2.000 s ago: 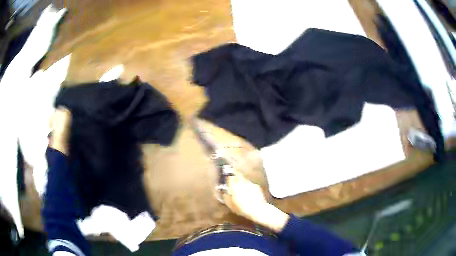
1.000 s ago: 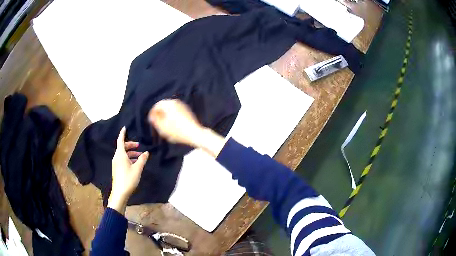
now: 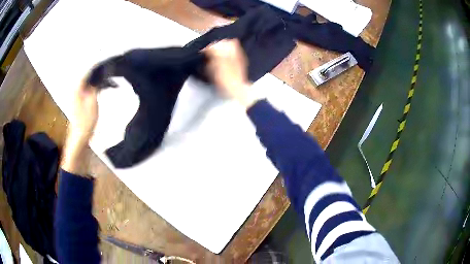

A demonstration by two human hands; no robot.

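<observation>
A black fabric piece [image 3: 154,98] is lifted and bunched above a smooth white sheet [image 3: 206,185] on the brown table. My left hand [image 3: 86,105] holds its left end. My right hand [image 3: 227,67], blurred by motion, grips it near its middle. Part of the black fabric stretches behind my right hand towards the far right of the sheet. Where the fabric at my right hand ends cannot be told.
More black fabric [image 3: 32,191] lies at the table's left. Scissors [image 3: 149,252] lie at the near edge, partly cut off. A grey metal-and-clear object [image 3: 332,68] sits near the right edge. A white strip [image 3: 371,126] and yellow-black tape [image 3: 407,111] are on the green floor.
Both hands have taken hold of the black fabric and raised it off the white sheet, baring much of the sheet. My left hand has moved left and up, my right hand right and up.
</observation>
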